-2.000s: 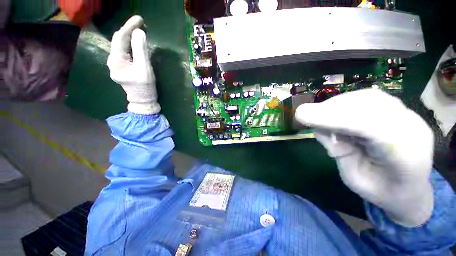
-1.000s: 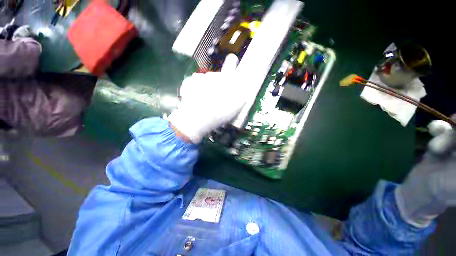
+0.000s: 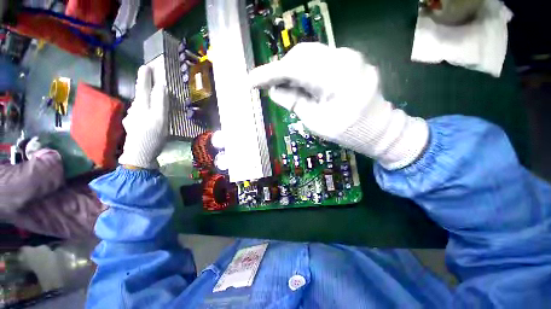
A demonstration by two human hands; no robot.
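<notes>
The green power supply board [image 3: 302, 198] lies on the green mat, its long side pointing away from me. A long silver heatsink bar [image 3: 232, 90], a finned heatsink [image 3: 176, 90], a yellow-brown transformer [image 3: 200, 83] and copper-red chokes [image 3: 215, 192] stand on it. My left hand [image 3: 145, 117], in a white glove, rests with straight fingers against the finned heatsink's outer side. My right hand [image 3: 332, 90], also gloved, is above the board beside the silver bar, fingers pinched. Only a thin dark bit of the brush seems to show below the fingers; the rest is hidden.
A metal cup [image 3: 454, 9] stands on a white wipe [image 3: 465, 45] at the upper right, cut by the picture's edge. A red block [image 3: 96, 124] lies left of my left hand. Another person's mauve sleeve [image 3: 45, 193] and hand are at the far left, near a yellow-taped part [image 3: 60, 93].
The board has turned, so its long side now points more directly away from me. My left hand has moved left onto the finned heatsink. My right hand has come from the cup side to above the board.
</notes>
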